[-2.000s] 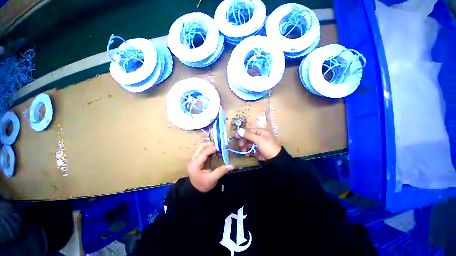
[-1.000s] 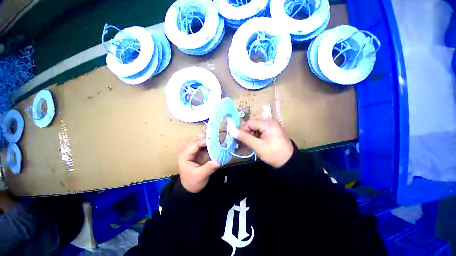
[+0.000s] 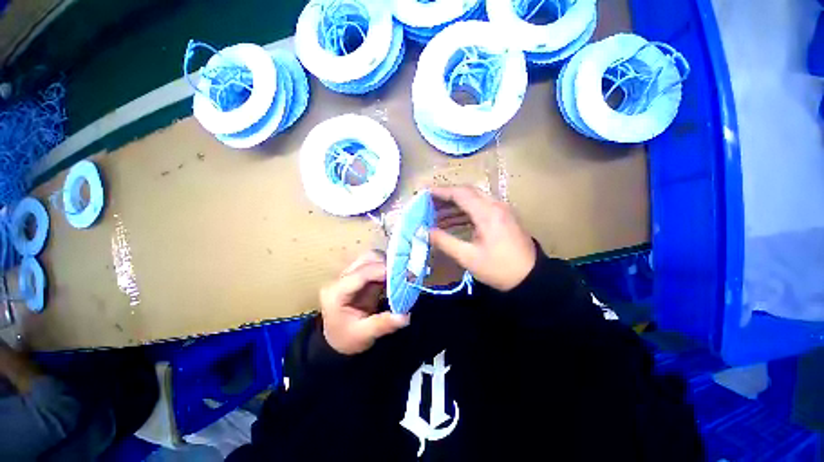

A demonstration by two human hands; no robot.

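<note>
A pale-blue and white reel (image 3: 411, 257) is held tilted, nearly edge-on, between my hands above the bench's near edge. My left hand (image 3: 357, 305) grips its lower left rim with thumb and fingers. My right hand (image 3: 488, 236) holds its upper right side, with the thumb near the open centre. A thin pale-blue cord (image 3: 447, 290) loops from the reel below my right hand. A single white reel (image 3: 350, 165) lies flat just beyond, with loose strands in its hole.
Several reel stacks (image 3: 470, 81) stand at the back of the cardboard-covered bench (image 3: 217, 226). Small reels (image 3: 83, 194) lie far left. Beyond are a green belt (image 3: 135, 63) and tangled cord (image 3: 36, 126). A blue tote (image 3: 691, 180) with white liner (image 3: 791, 162) stands right. A person's arm (image 3: 41, 397) shows lower left.
The held reel turned from edge-on to show its face, then back to nearly edge-on. My right hand moved from the cord below to the reel's upper side. The view shifted slightly.
</note>
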